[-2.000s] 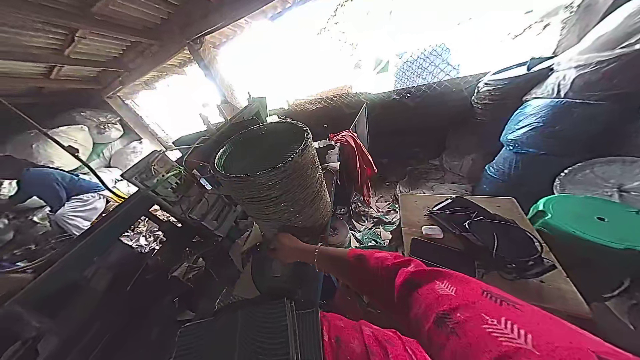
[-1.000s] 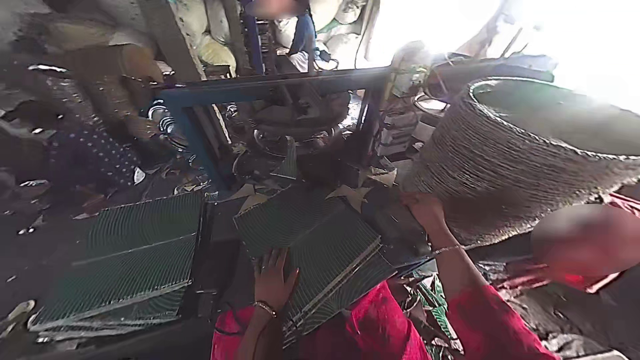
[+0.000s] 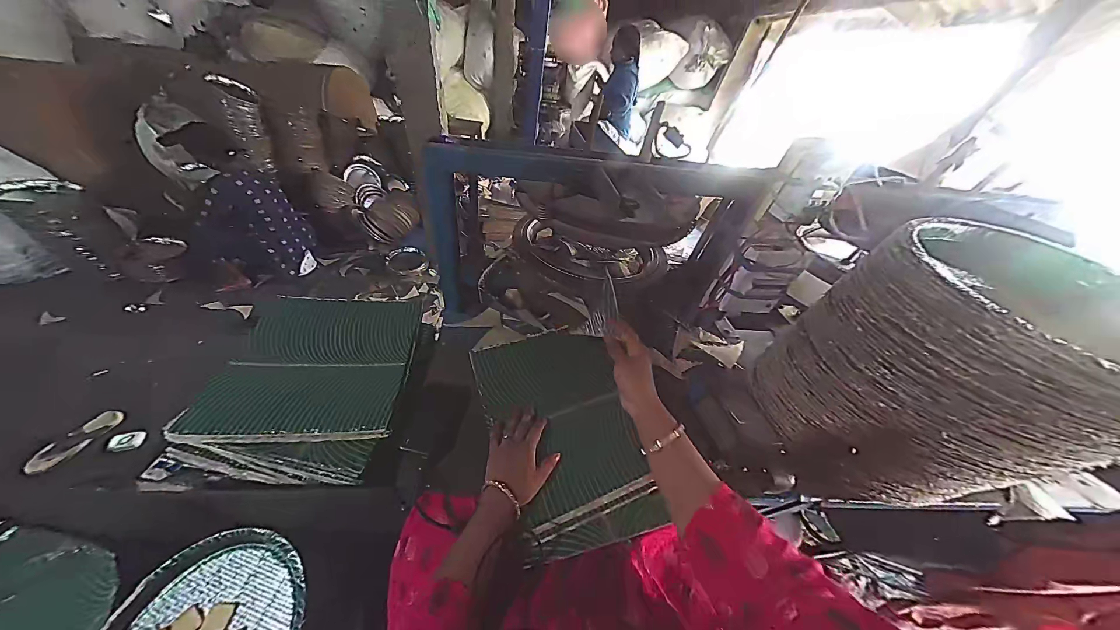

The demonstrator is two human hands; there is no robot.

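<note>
My left hand lies flat, fingers spread, on a stack of dark green ribbed sheets at my lap. My right hand is at the stack's far right corner, its fingers closed on a thin, pointed, pale piece that sticks upward; its material is unclear. Beyond the hands stands a blue metal frame with round metal rings in it. On the left lies a second stack of green ribbed sheets. At the right leans a tall stack of round, rough-edged pieces.
Pointed offcuts are strewn around the machine's base. A person in dotted clothing sits at the left, and another in blue is at the back. A pair of sandals and a round woven tray are at the lower left.
My right hand has moved from beside the tall round stack to the green sheets' far corner and now holds a pale piece. My left hand stays on the sheets. The view has swung left since the first frame.
</note>
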